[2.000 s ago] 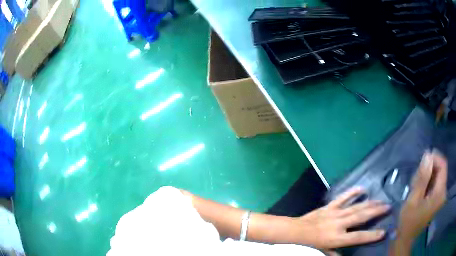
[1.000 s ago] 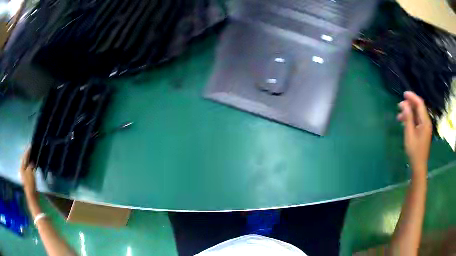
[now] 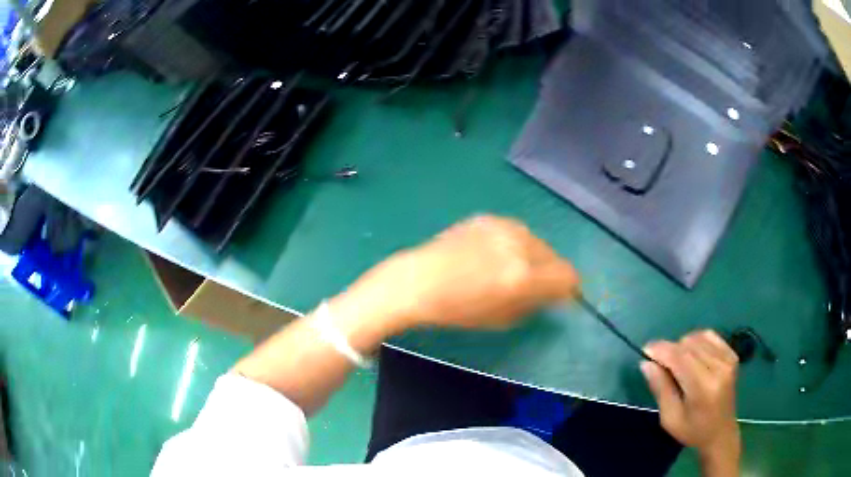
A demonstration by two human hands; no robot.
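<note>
A thin black cable (image 3: 611,326) is stretched between my two hands above the front edge of the bench. My left hand (image 3: 504,272) is closed on one end, blurred, with its fingertips partly hidden. My right hand (image 3: 692,380) pinches the cable further right, and a dark looped part of it sticks out beyond my fingers. A grey-black rear housing panel (image 3: 597,186) lies flat behind my hands, outer face up, with a raised rounded-rectangle boss and light holes. It is the front one of an overlapping stack.
Fanned black covers with cords (image 3: 219,168) lie at the left, and more lie along the back (image 3: 392,37). A tangled cable bundle (image 3: 826,214) is at the far right. A cardboard carton (image 3: 233,312) and a blue stool (image 3: 51,275) stand below the bench edge.
My hands have come in from the far left and far right to the middle front, and both now hold a cable. The view has shifted, so the panel stack appears further right.
</note>
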